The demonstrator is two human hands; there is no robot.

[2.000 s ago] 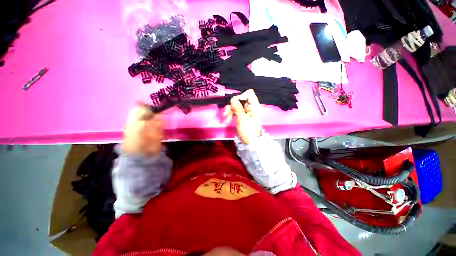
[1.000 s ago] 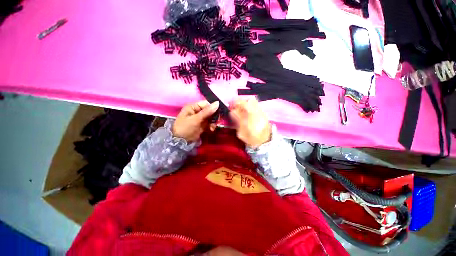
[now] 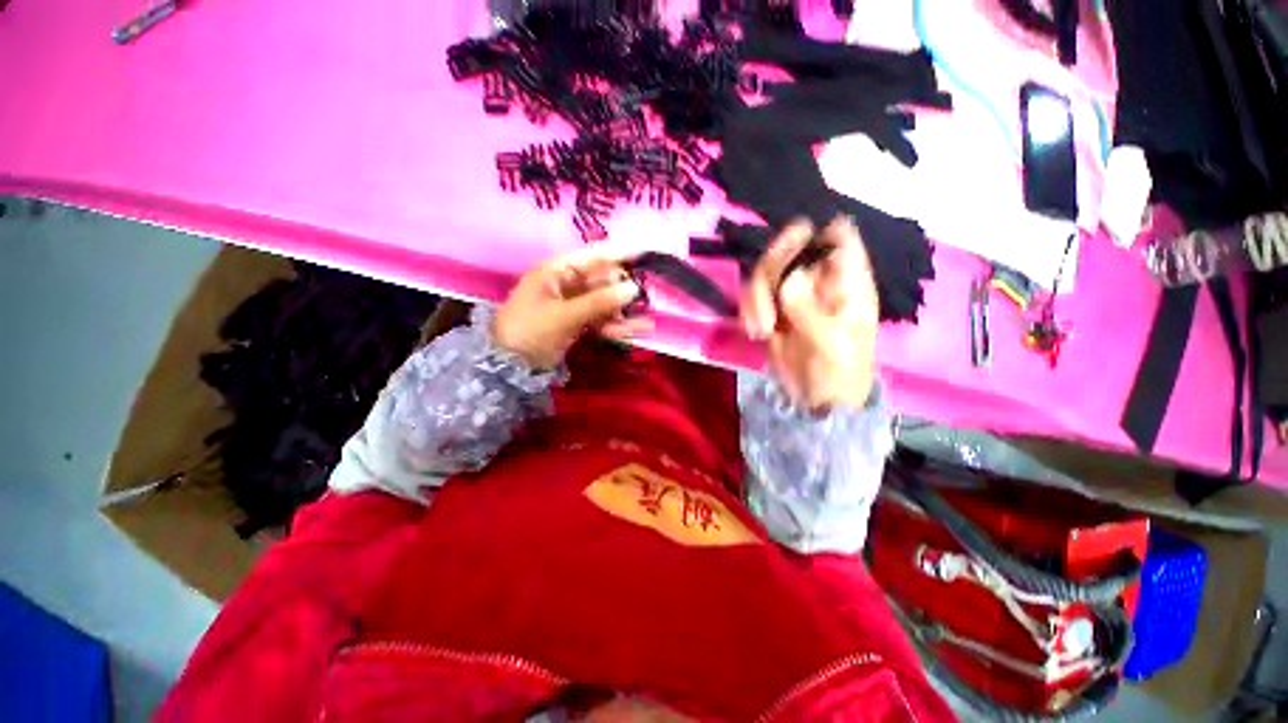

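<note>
My left hand [image 3: 562, 308] holds one end of a black webbing strap [image 3: 688, 284] at the table's front edge, with a small dark lump, perhaps a buckle, at its fingertips. My right hand [image 3: 815, 304] is at the strap's other end, fingers bent and blurred; the strap seems to run into its grip. A loose heap of small black plastic buckles [image 3: 607, 167] lies behind my left hand. A stack of flat black strap pieces [image 3: 791, 156] lies behind and beside my right hand.
The pink table [image 3: 283, 127] holds a slim metallic tool [image 3: 146, 20] at far left. At right are a phone [image 3: 1048, 151] on white cloth, another slim tool [image 3: 980, 322] and colourful keys [image 3: 1044, 336]. Below stand a cardboard box [image 3: 158, 424] of black pieces and a blue basket [image 3: 1170, 605].
Two seconds ago the strap was stretched over the buckles; a second ago both hands met at the table edge. Now my right hand has moved right and the strap spans between them. The view has shifted.
</note>
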